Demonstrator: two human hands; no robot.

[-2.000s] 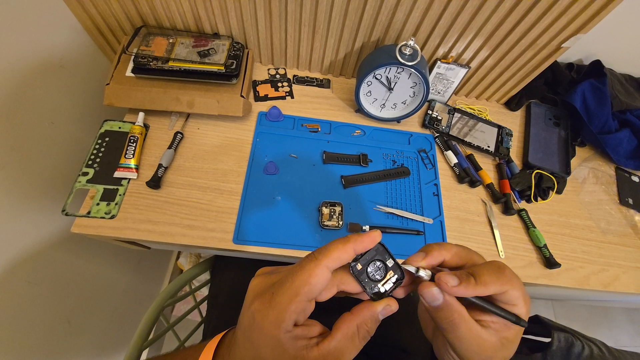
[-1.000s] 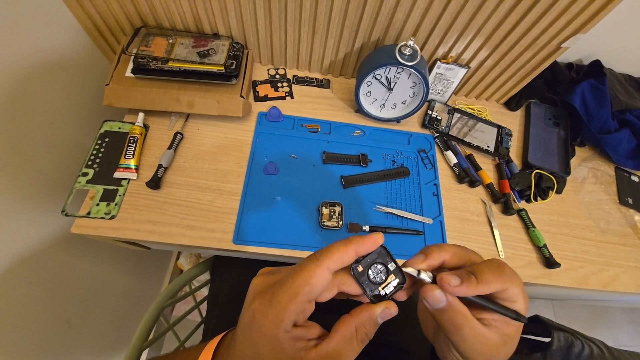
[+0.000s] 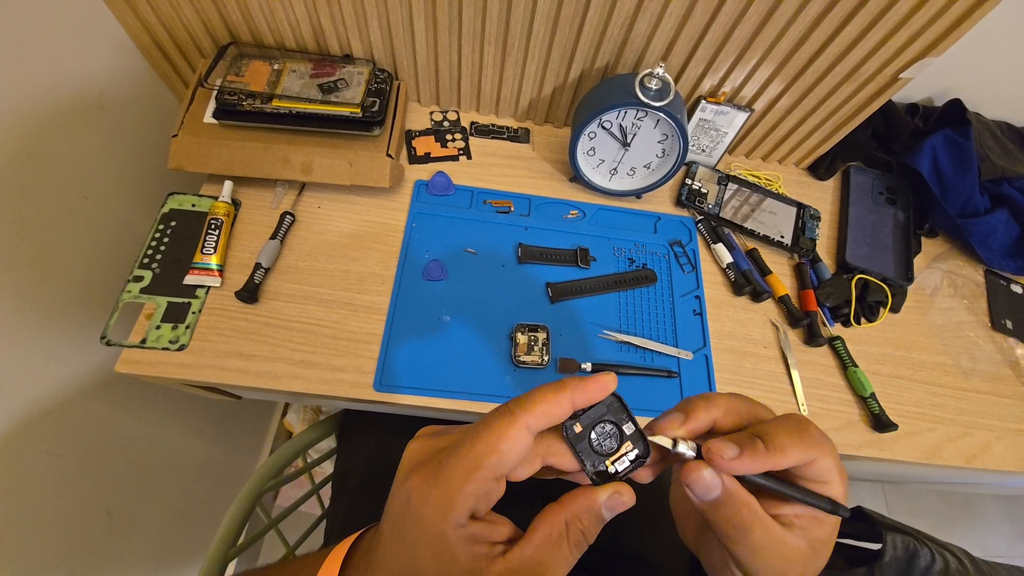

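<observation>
My left hand (image 3: 512, 480) grips a black smartwatch back cover (image 3: 606, 438) by its edges, its inner side with a round sensor part facing up. Between thumb and fingers, my right hand (image 3: 752, 472) holds a black-handled tool with a metal collar (image 3: 684, 450); its pale, pointed tip is at the cover's right edge. Whether the tip touches the cover, I cannot tell. Beyond my hands, an opened smartwatch body (image 3: 531, 346) lies on a blue silicone repair mat (image 3: 464, 336), with a flat black-handled brush (image 3: 624, 369), steel tweezers (image 3: 652, 345) and two black watch straps (image 3: 602, 286).
A blue alarm clock (image 3: 630, 144) stands behind the mat. At left are a cardboard box (image 3: 280, 156) bearing phone parts, a glue tube (image 3: 211, 240), a phone back panel (image 3: 160, 272) and a screwdriver (image 3: 266, 256). Several screwdrivers (image 3: 860, 380) and an opened phone (image 3: 752, 208) lie at right.
</observation>
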